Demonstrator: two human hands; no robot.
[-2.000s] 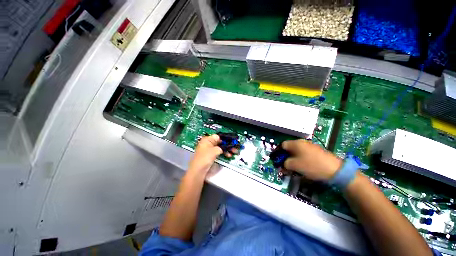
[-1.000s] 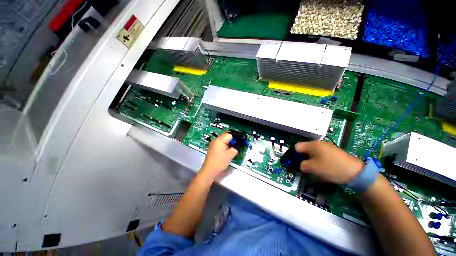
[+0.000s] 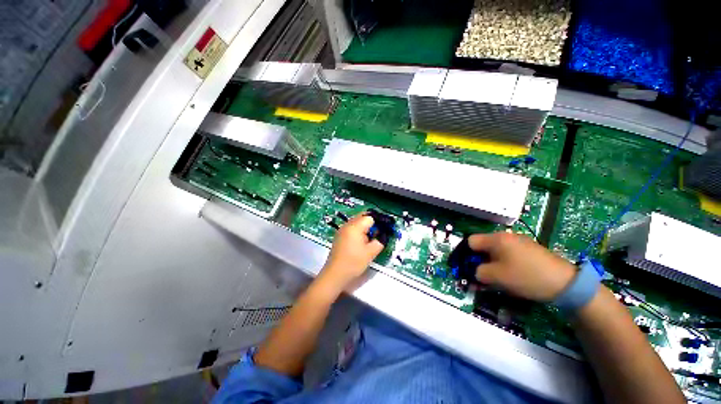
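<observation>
The green circuit board (image 3: 316,211) lies in front of me, with white printed areas and small upright parts. My left hand (image 3: 356,243) is over its near left part, black coverings on the fingertips, with small blue components (image 3: 372,232) between the fingers. My right hand (image 3: 510,264) is over the near right part, fingers curled down, also black-tipped, with blue components (image 3: 473,260) at the fingertips. The fingers hide the exact grip and the board under them. A light blue band (image 3: 579,286) is on my right wrist.
A long heatsink (image 3: 427,180) crosses the board, with a finned heatsink (image 3: 481,109) behind it. Neighbouring boards lie left and right. Bins of cream components (image 3: 518,31) and blue components (image 3: 620,51) stand at the back. The white rail (image 3: 411,316) runs along the near edge. A blue cord (image 3: 644,189) hangs at right.
Over two seconds the view has shifted, so boards and hands appear further right. Both hands stay over the same board areas, with small finger movements; both still have blue components at the fingers.
</observation>
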